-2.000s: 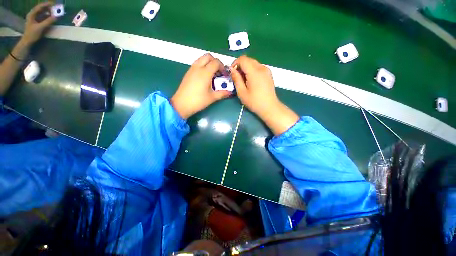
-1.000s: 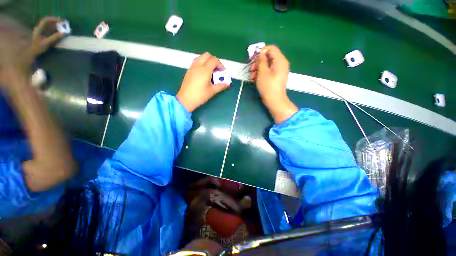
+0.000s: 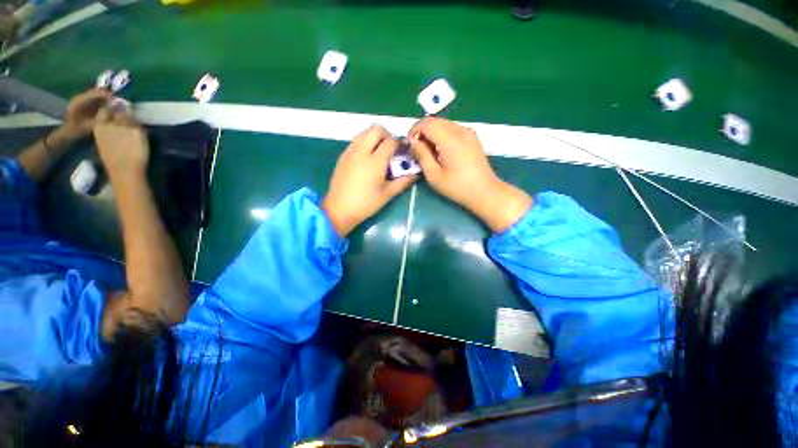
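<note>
A small white housing with a dark round centre [image 3: 403, 164] is held over the near edge of the whitish strip. My left hand [image 3: 363, 177] grips it from the left. My right hand [image 3: 459, 168] is at its upper right edge, with fingertips pinched close together. A small dark or shiny speck shows between the fingertips of both hands; whether it is a tool tip or a part, I cannot tell. Another white housing [image 3: 436, 95] lies on the green belt just beyond my right hand.
More white housings [image 3: 332, 67] lie spaced along the belt [image 3: 542, 70]. At left, another person's hands [image 3: 121, 140] work beside a rounded white object [image 3: 84, 178] and a black case [image 3: 179, 175]. Crossed thin rods [image 3: 647, 207] and a clear bag [image 3: 700, 249] lie right. A paper label [image 3: 521, 332] is at the near edge.
My right hand has come back from the belt housing to the one in my left hand. The neighbour's second arm has reached forward to the strip. The view has shifted slightly.
</note>
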